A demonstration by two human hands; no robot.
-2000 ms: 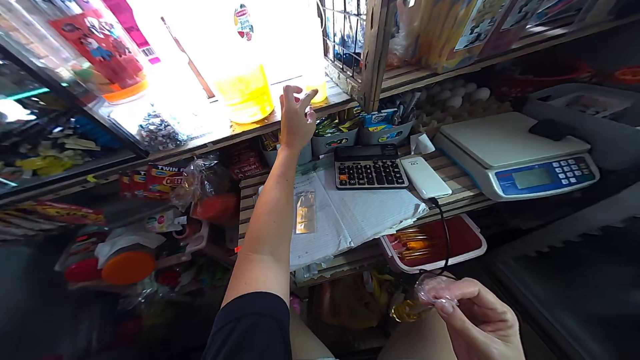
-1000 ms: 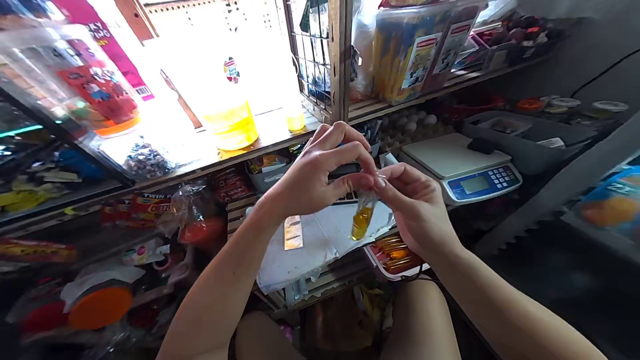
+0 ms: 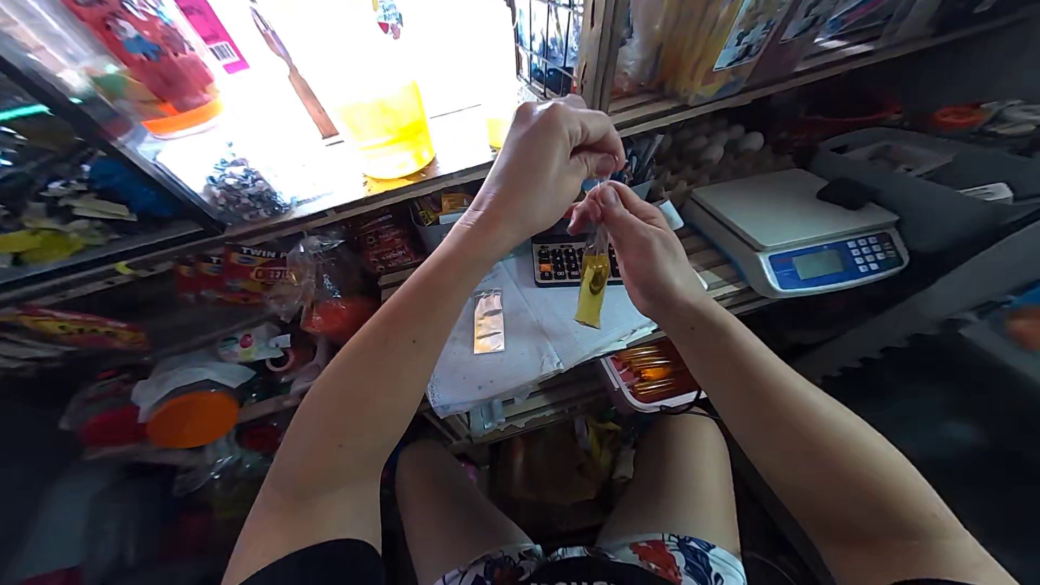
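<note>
Both hands meet at the twisted top of a small clear plastic bag of yellow liquid [image 3: 594, 288], which hangs upright over the papered shelf and in front of a calculator [image 3: 556, 262]. My left hand [image 3: 556, 158] is above, its fingers pinching at the bag's upper end. Just below and to the right, my right hand [image 3: 638, 244] grips the bag's neck. Left of the bag, a flat clear sachet [image 3: 489, 322] lies on the white paper [image 3: 520, 366]. A clear container of yellow liquid [image 3: 388, 134] and a wooden-handled tool [image 3: 311, 106] are on the bright ledge behind.
A digital scale [image 3: 800, 231] stands at right, with eggs [image 3: 715, 146] behind it. Below the shelf edge is a white-rimmed tub [image 3: 621, 390] of filled orange-brown bags. Hanging packets and an orange-lidded jar [image 3: 192, 416] crowd the left side. A wire grille [image 3: 550, 45] rises behind my hands.
Two seconds ago my left hand was at the ledge and my right hand held the bag low at right. Both hands have since come together at the bag's top, above the shelf.
</note>
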